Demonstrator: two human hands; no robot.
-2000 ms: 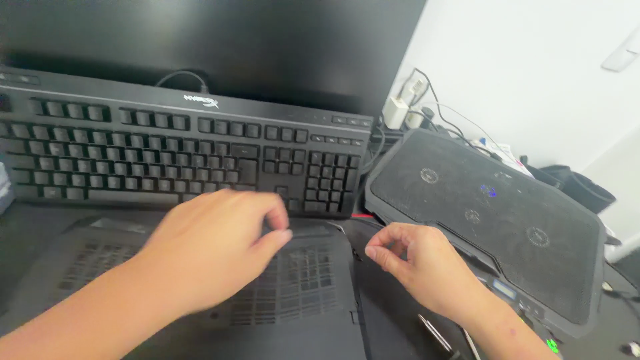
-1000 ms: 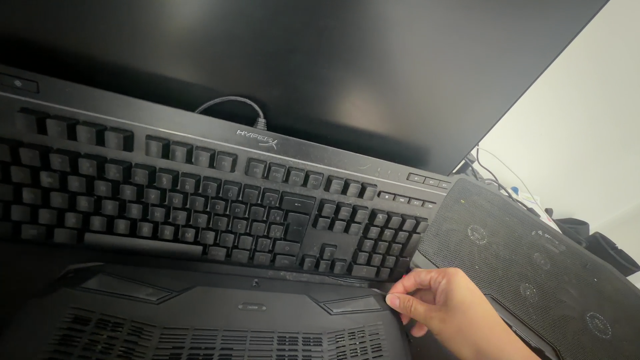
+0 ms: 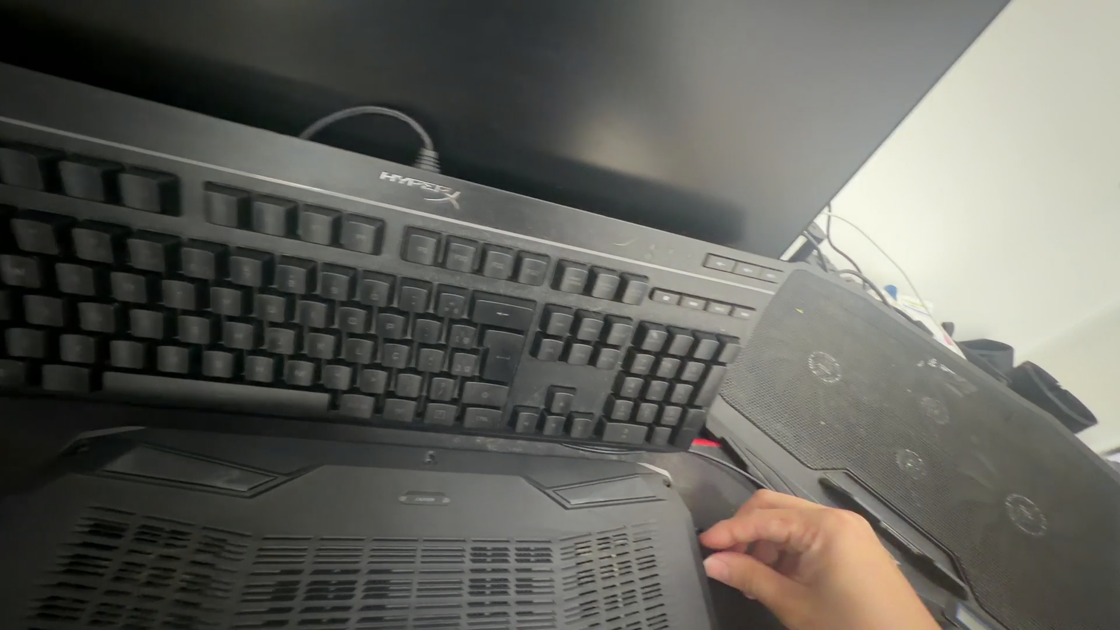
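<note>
A black laptop (image 3: 367,516) lies with its vented underside up at the bottom of the view. My right hand (image 3: 805,560) is at its right edge, thumb and index fingertips close together and touching or nearly touching the side. Whether something small is between those fingertips cannot be told. My left hand is out of view. Just behind the laptop runs a black HyperX keyboard (image 3: 350,306), tilted in the view.
A dark monitor (image 3: 560,114) rises behind the keyboard, with a cable (image 3: 376,112) looping in front of it. On the right lies a black laptop cooling pad (image 3: 884,420) with several fans. Thin cables (image 3: 857,249) and dark objects (image 3: 1046,385) stand near the white wall.
My left hand, above the laptop two seconds ago, has left the view. My right hand has moved from the laptop's back right corner down along its right edge. The view has come closer and tilted.
</note>
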